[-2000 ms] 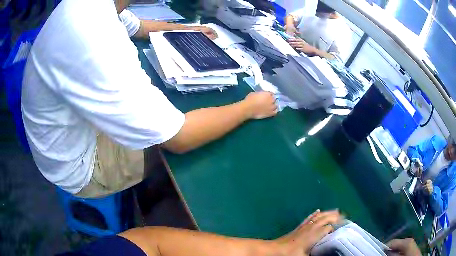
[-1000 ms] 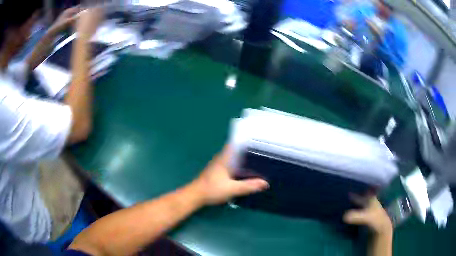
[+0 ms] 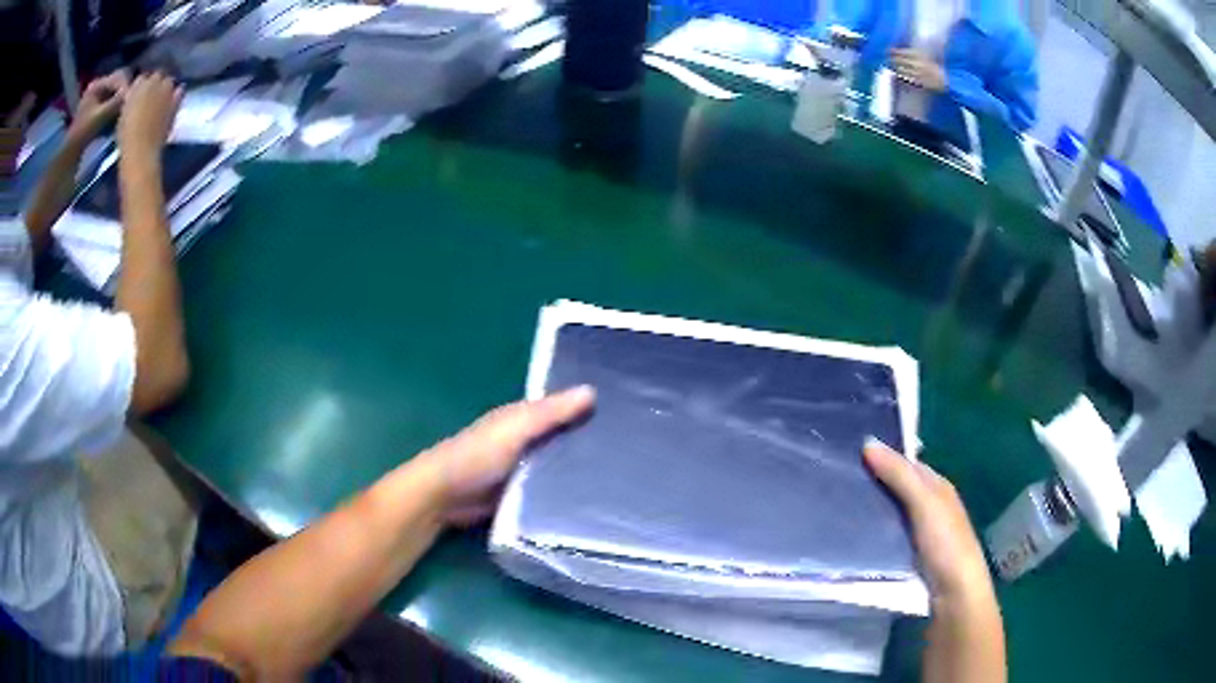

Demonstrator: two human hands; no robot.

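Note:
A stack of white interleaf sheets [image 3: 694,600] with a dark panel [image 3: 720,447] on top lies flat at the green bench's near side. The panel's surface is glossy, with light streaks. My left hand [image 3: 500,454] holds the stack's left edge, thumb on top of the panel. My right hand [image 3: 934,514] holds the right edge, thumb on top. The fingers under the stack are hidden. I cannot tell whether the stack rests fully on the bench.
A small bottle [image 3: 1034,531] stands right of my right hand, with white wipes [image 3: 1091,460] beside it. A black cylinder [image 3: 604,47] stands at the back. A person's arms [image 3: 150,254] work over sheets at left. A person in blue [image 3: 987,67] sits across.
The view has turned right and down. The stack, tilted and blurred one second ago, now lies flatter with the dark panel facing up. Both hands still hold its sides.

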